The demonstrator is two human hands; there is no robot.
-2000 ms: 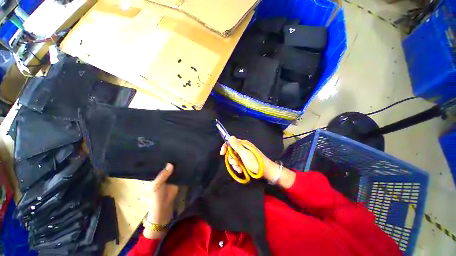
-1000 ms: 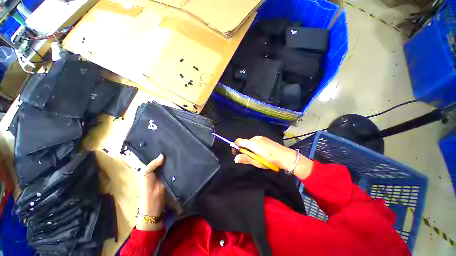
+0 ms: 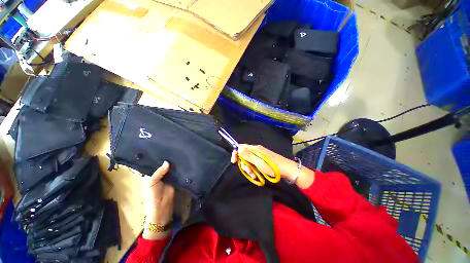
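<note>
A small fanned stack of black pouches (image 3: 170,149) lies over the table edge and lap, with a white logo on the top one. My left hand (image 3: 161,198) grips its near edge, thumb on top; the fingers underneath are hidden. My right hand (image 3: 263,163) holds scissors (image 3: 257,172) with yellow-orange loop handles. Their silver blades point up-left at the right end of the stack; I cannot tell whether they touch it. A large pile of overlapping black pouches (image 3: 49,134) covers the left of the table.
Tan cardboard (image 3: 154,49) with tiny black scraps covers the far table. A large blue bin (image 3: 346,56) holding black pouches stands beyond the right hand. A blue lattice basket (image 3: 407,180) is at my right, near a black round base (image 3: 363,134). Another blue bin (image 3: 446,61) stands far right.
The pouch stack has turned flatter and shifted left since a second ago. My right hand has rotated, so the scissor loops now show wide and the blades point more upward.
</note>
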